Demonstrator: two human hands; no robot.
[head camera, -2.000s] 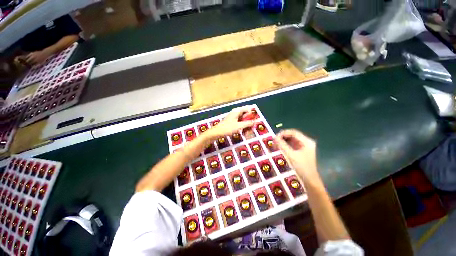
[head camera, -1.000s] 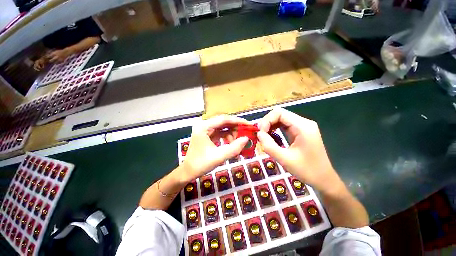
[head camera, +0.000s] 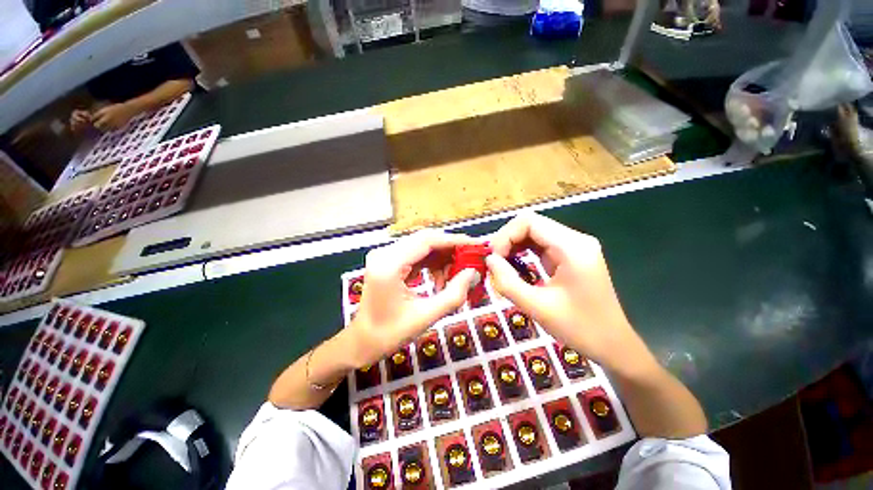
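Note:
A small bright red part (head camera: 469, 258) is pinched between the fingertips of both hands, above the far rows of the white compartment tray (head camera: 617, 442). My left hand (head camera: 400, 292) grips its left side. My right hand (head camera: 560, 278) has thumb and forefinger at its right side. No gold centre shows on the held part. The tray's cells hold red-and-black pieces (head camera: 476, 386) with round gold centres. My hands hide part of the far rows.
Another filled tray (head camera: 67, 383) lies at left, with a black-and-white head strap (head camera: 167, 442) near it. Beyond are a grey panel (head camera: 287, 182), plywood (head camera: 469, 163), clear plastic trays (head camera: 632, 120) and a plastic bag (head camera: 766, 100). A person's hands (head camera: 100, 117) are at far left.
My left hand moved from the tray's far row to in front of me with the red part, and my right hand came to meet it. In the last second the part was turned slightly.

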